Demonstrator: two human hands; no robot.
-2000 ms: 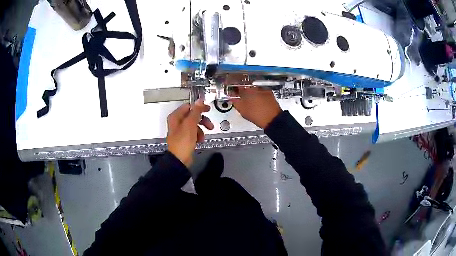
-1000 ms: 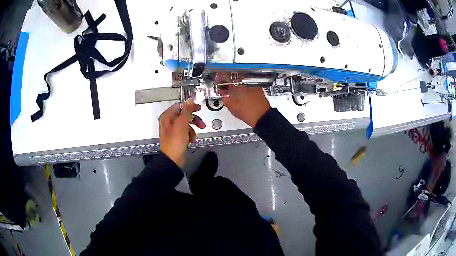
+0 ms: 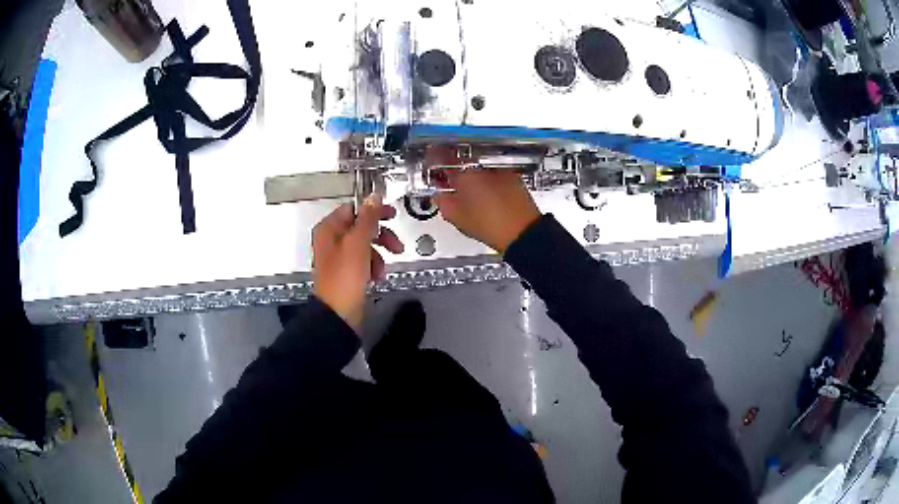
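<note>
The white sewing machine [image 3: 513, 74] with a blue stripe lies across the table. My left hand [image 3: 345, 246] is at the front left of its needle area, thumb and fingertips raised against the metal parts [image 3: 370, 182]. Whether something is pinched there is too small to tell. My right hand [image 3: 485, 205] reaches in from the right, its fingertips under the head beside the presser foot area and partly hidden by it. What they touch cannot be told. A pale flat metal bar [image 3: 308, 188] projects left of the needle area.
Black tape [image 3: 177, 94] lies in a loose heap on the left of the table. A brownish metal cylinder [image 3: 126, 28] stands at the upper left. Blue tape [image 3: 37, 148] marks the left table edge. A measuring strip [image 3: 197, 301] runs along the front edge. A black spool [image 3: 843, 94] is at the right.
The whole view has shifted, so the machine and table sit a little further left in the picture. Both hands stay at the needle area with almost the same pose.
</note>
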